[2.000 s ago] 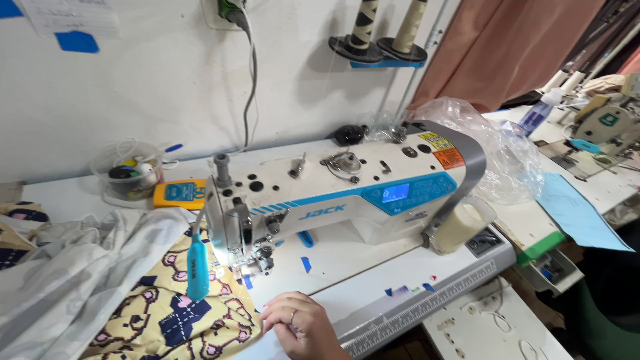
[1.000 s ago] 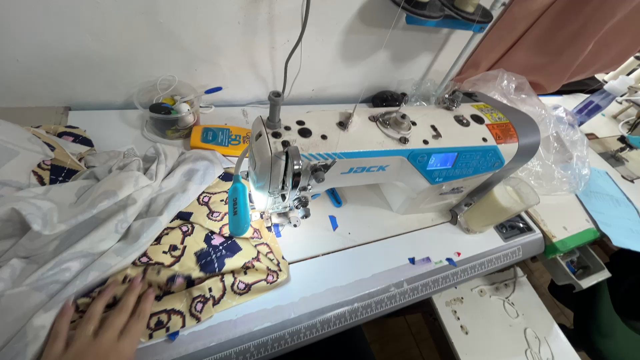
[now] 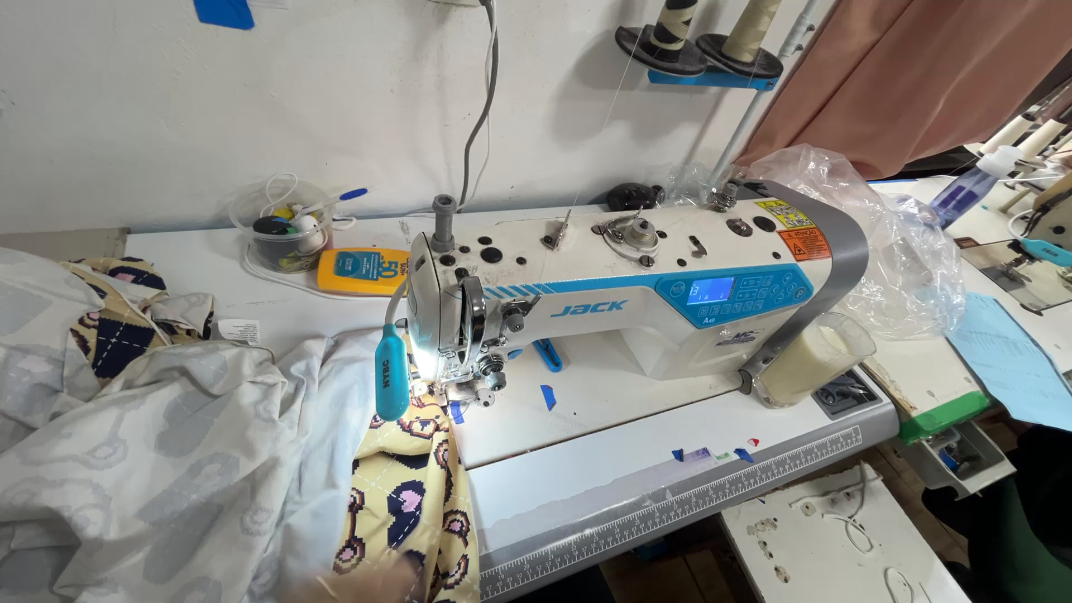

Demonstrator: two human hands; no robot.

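What looks like my left hand [image 3: 362,586] is a blur at the bottom edge of the head view, over the yellow patterned fabric [image 3: 408,502]; its grip cannot be made out. My right hand is not in view. The fabric, printed with bears and dark hearts, runs up beneath the needle area of a white and blue Jack sewing machine [image 3: 586,310]. Its pale grey-white side [image 3: 193,452] lies bunched across the left of the table. A small teal lamp [image 3: 391,373] hangs at the machine's head, where a light shines.
Behind the fabric stand a clear tub of small items [image 3: 289,239] and a yellow-orange bottle [image 3: 362,272]. A cup-like container [image 3: 812,360] and a plastic bag [image 3: 888,251] are at the machine's right end. Blue scraps [image 3: 548,396] lie on the bed; a ruler strip [image 3: 670,519] lines the front edge.
The hand seen on the fabric at the lower left one second ago is now further right, nearer the machine. The patterned fabric has become narrower and folded, with more of the pale side showing.
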